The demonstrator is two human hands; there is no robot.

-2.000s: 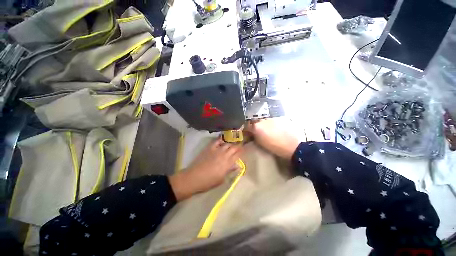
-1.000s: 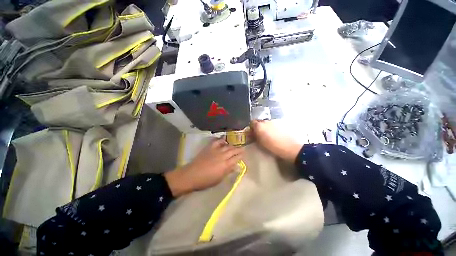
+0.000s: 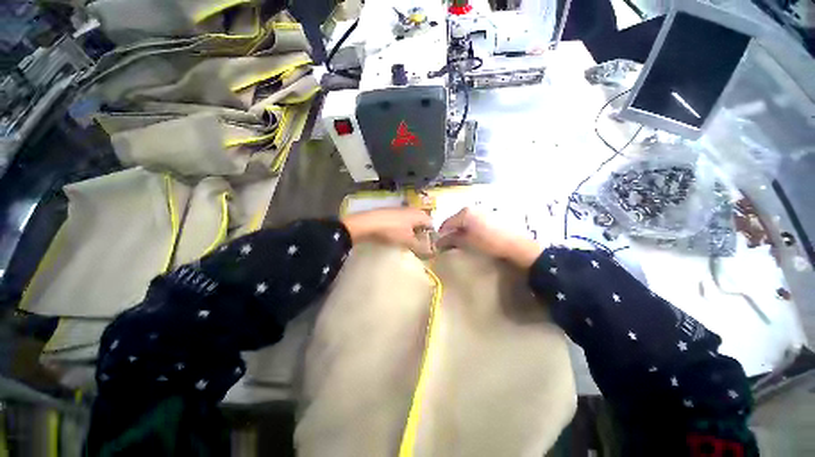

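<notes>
A beige bag body (image 3: 500,339) with a bright yellow bound seam (image 3: 422,366) hangs from the front of the white sewing machine towards me. My left hand (image 3: 398,227) and my right hand (image 3: 469,234) pinch its top edge from both sides. A small pale piece shows between my fingertips; its exact form is too small to tell. The brass-coloured presser foot (image 3: 420,202) is just beyond my fingers, under the machine's dark grey cover (image 3: 402,136) with the red logo.
Folded beige bag bodies (image 3: 116,236) with yellow edges are heaped at the left. A clear plastic bag of metal pieces (image 3: 651,192) lies at the right, with loose pieces and a thin black cable beside it. A dark-screened control panel (image 3: 688,67) stands behind.
My hands have drawn back from the presser foot with the bag's top edge and come together. The yellow seam now runs straighter down the middle. The view has shifted, showing the machine farther off.
</notes>
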